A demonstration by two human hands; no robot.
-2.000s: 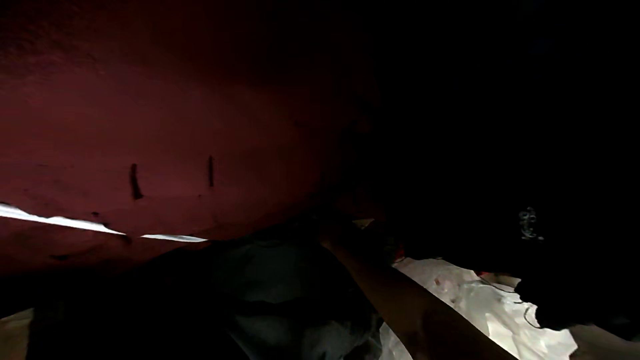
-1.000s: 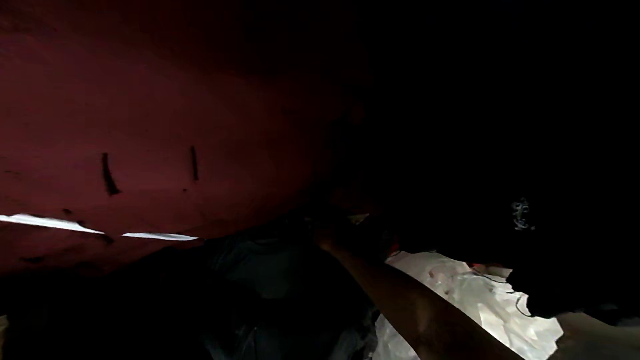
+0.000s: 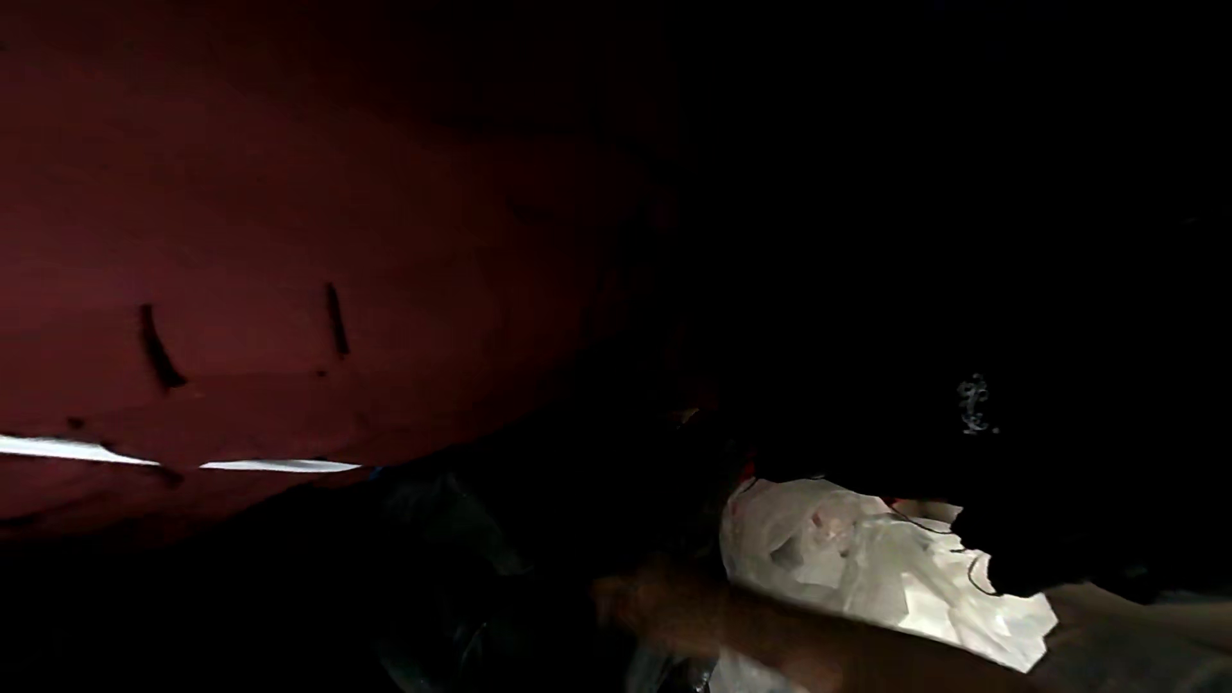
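My right hand is at the lower middle, blurred and dim, with the forearm running to the lower right. It is beside dark, faintly shiny plastic-like material; its fingers are too dark to read. A crumpled whitish plastic bag lies just beyond the forearm. My left hand does not show. Dark red cloth fills the upper left, with two short dark strips and narrow bright slits near its lower edge.
Black fabric with a small pale mark covers the upper right, and its ragged lower edge overlaps the whitish bag. Deep shadow hides most of the middle and the bottom left.
My right hand has moved down in the view, away from the dark area below the black fabric. The whitish bag remains beside the forearm.
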